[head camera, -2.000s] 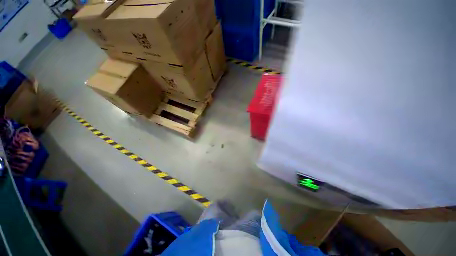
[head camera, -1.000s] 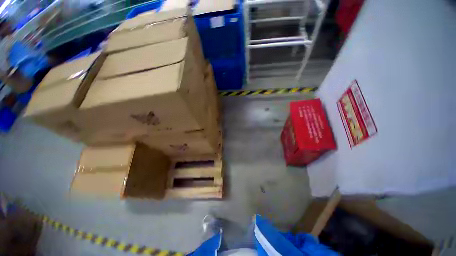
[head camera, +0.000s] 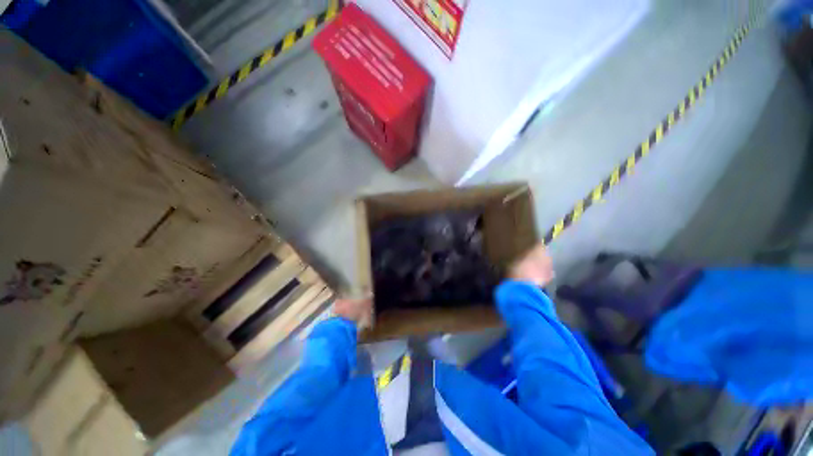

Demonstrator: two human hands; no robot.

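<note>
An open carton [head camera: 441,320] with dark items inside is held in front of my body, at the middle of the view. My left hand [head camera: 355,309] grips its near left corner. My right hand [head camera: 532,266] grips its right side. Both hands are bare and somewhat blurred. The dark contents look like bags or wrapped pieces; I cannot tell which.
Stacked cartons [head camera: 116,196] stand on a wooden pallet [head camera: 267,307] at left, with a smaller carton [head camera: 80,410] beside it. A red box [head camera: 379,85] and a white panel [head camera: 526,62] stand ahead. A blue sleeve [head camera: 744,334] of another person shows at right.
The view has turned right. The open carton, before at the lower right by the white panel, is now between my two hands, which have come into view gripping it.
</note>
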